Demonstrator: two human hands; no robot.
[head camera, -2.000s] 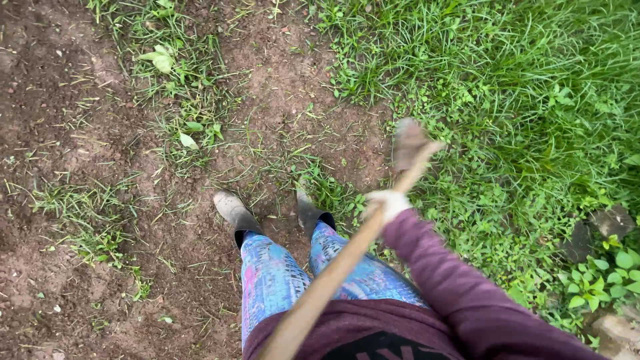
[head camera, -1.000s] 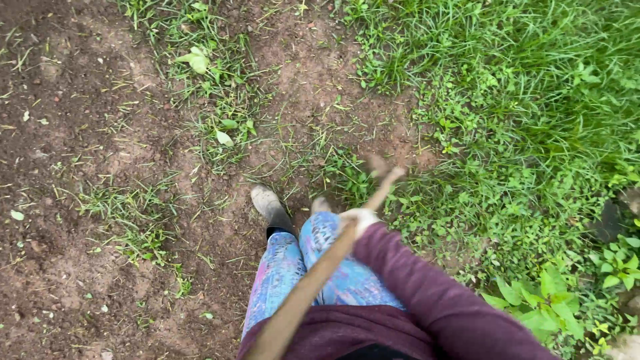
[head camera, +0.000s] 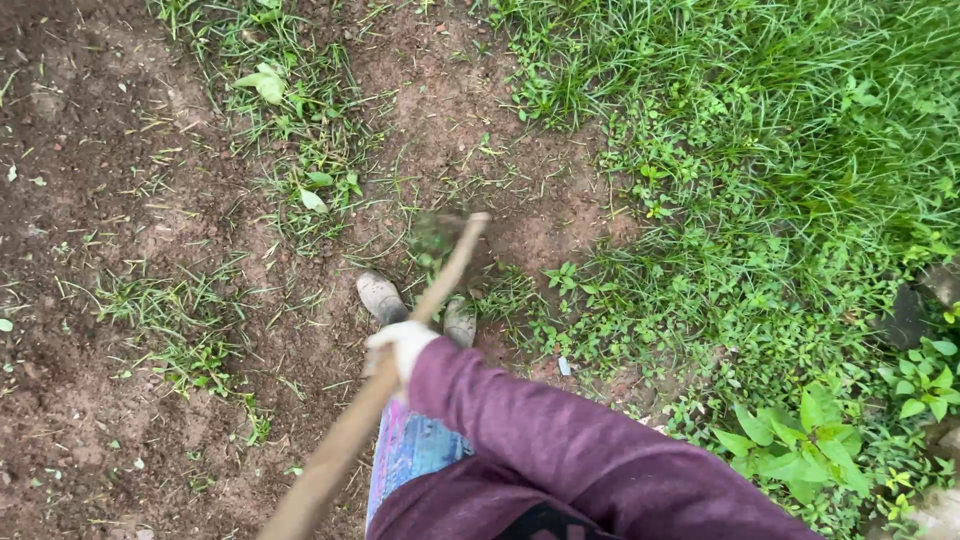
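My right hand (head camera: 400, 350), in a white glove, is closed around a long wooden tool handle (head camera: 337, 457). The handle runs from the bottom edge up past my boots, and its far end stands over the soil. A blurred tool head (head camera: 439, 229) lies beside that end, with weeds around it; its kind cannot be told. My left hand is out of view. A muddy boot (head camera: 381, 297) shows left of the handle, and the other boot (head camera: 460, 322) shows right of it.
Bare reddish soil (head camera: 135, 247) with cut grass spreads at the left. A strip of loose weeds (head camera: 307, 142) lies ahead of my boots. Dense green grass (head camera: 750, 150) covers the right side. A broad-leaved plant (head camera: 806, 442) and a dark stone (head camera: 904, 319) are at the lower right.
My right hand and the tool handle have swung leftward across my legs. The handle's far end now reaches past my boots over the soil, where it was over the grass edge two seconds ago.
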